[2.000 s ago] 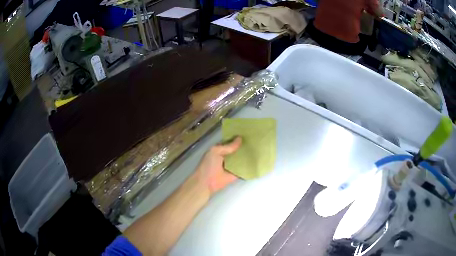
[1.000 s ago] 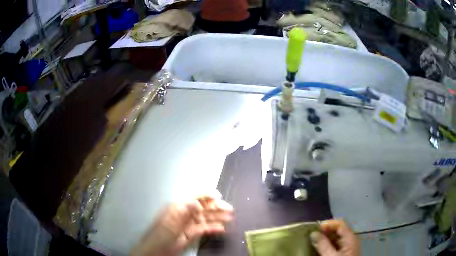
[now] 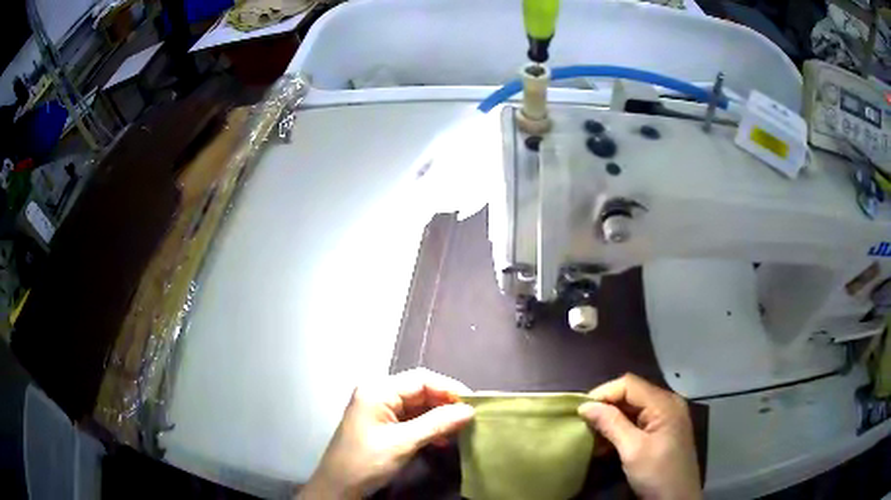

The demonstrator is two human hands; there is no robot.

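Observation:
The yellow-khaki patch pocket [image 3: 528,444] hangs between my two hands, straight edge up, its lower part cut off by the picture's bottom edge. My left hand [image 3: 405,425] pinches its upper left corner. My right hand [image 3: 640,430] pinches its upper right corner. The dark brown garment panel [image 3: 479,312] lies on the table, under the sewing machine head [image 3: 576,205] and behind the pocket. The presser foot [image 3: 525,311] is over the panel. A small pale round knob [image 3: 583,317] is beside it.
A white trough [image 3: 391,49] stands behind the white table [image 3: 274,244]. Plastic-wrapped brown board [image 3: 186,254] and dark cloth [image 3: 88,254] lie along the left. A lime-green tool [image 3: 539,20] and blue flexible neck [image 3: 625,71] rise above the machine. A white box [image 3: 772,137] is on the machine.
The view has swung right and down to the machine. The pocket, first in my left hand, then in my right, is now held by both at its top corners.

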